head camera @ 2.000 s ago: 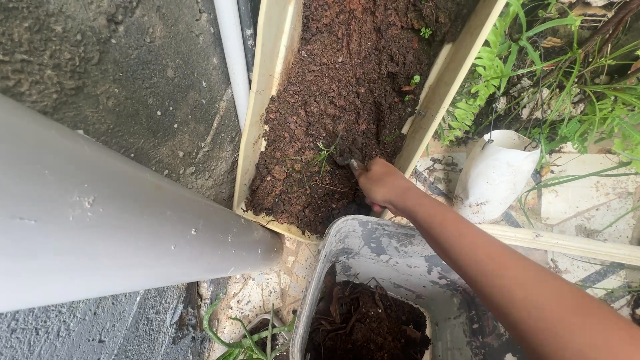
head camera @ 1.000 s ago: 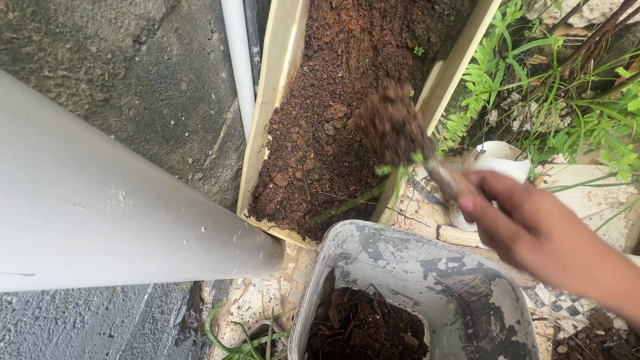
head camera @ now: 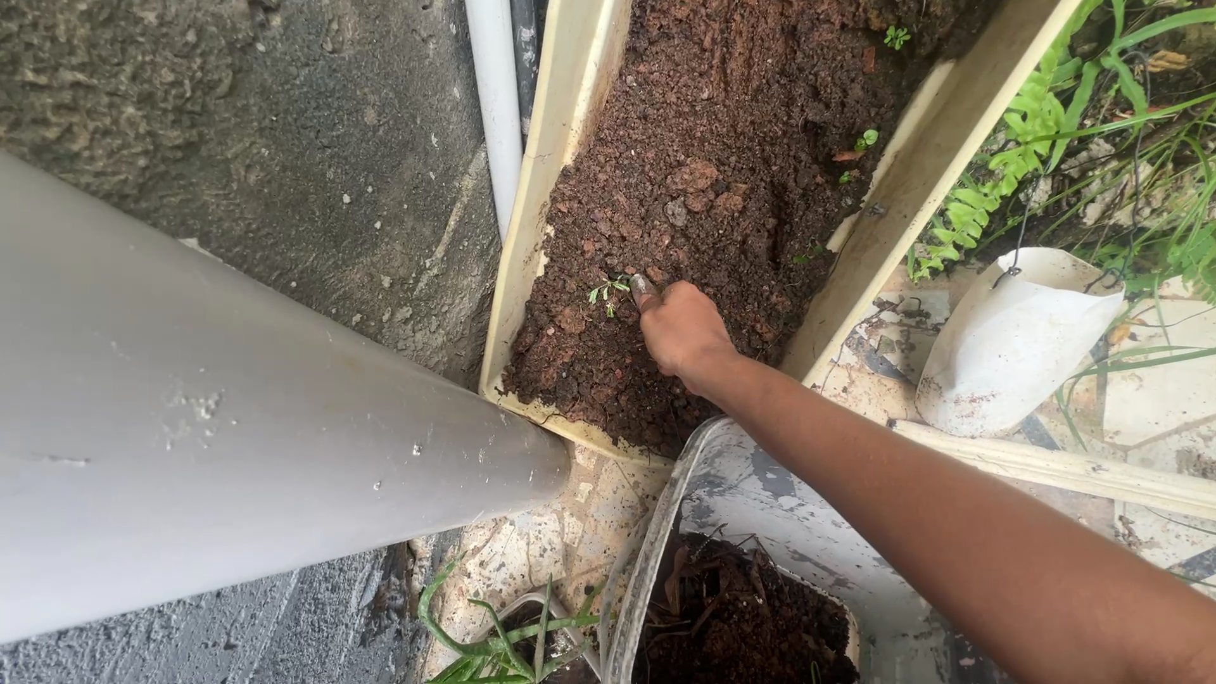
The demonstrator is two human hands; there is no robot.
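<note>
My right hand [head camera: 686, 331] reaches in from the lower right and is closed around the handle of a hand tool [head camera: 642, 288]; its working end is hidden by the hand and soil. It is at the surface of the reddish-brown soil [head camera: 703, 180] in a long cream planter trough [head camera: 540, 123]. A small green seedling [head camera: 609, 291] stands just left of the tool. Below the trough's near end is a paint-stained plastic bucket [head camera: 788, 522] with dark soil and dry plant bits [head camera: 741, 617] inside. My left hand is out of view.
A thick grey pipe [head camera: 266, 408] slants across the left, and a thin white pipe [head camera: 496, 104] runs beside the trough. At right are a white plastic container [head camera: 1021, 342] with wire, a pale strip [head camera: 1064, 465] and ferns [head camera: 1031, 123]. A spiky-leaved plant [head camera: 513, 641] grows at the bottom.
A second ago my right hand held the tool, heaped with soil, over the trough's right edge. Now the hand is lower left, at the soil beside a seedling.
</note>
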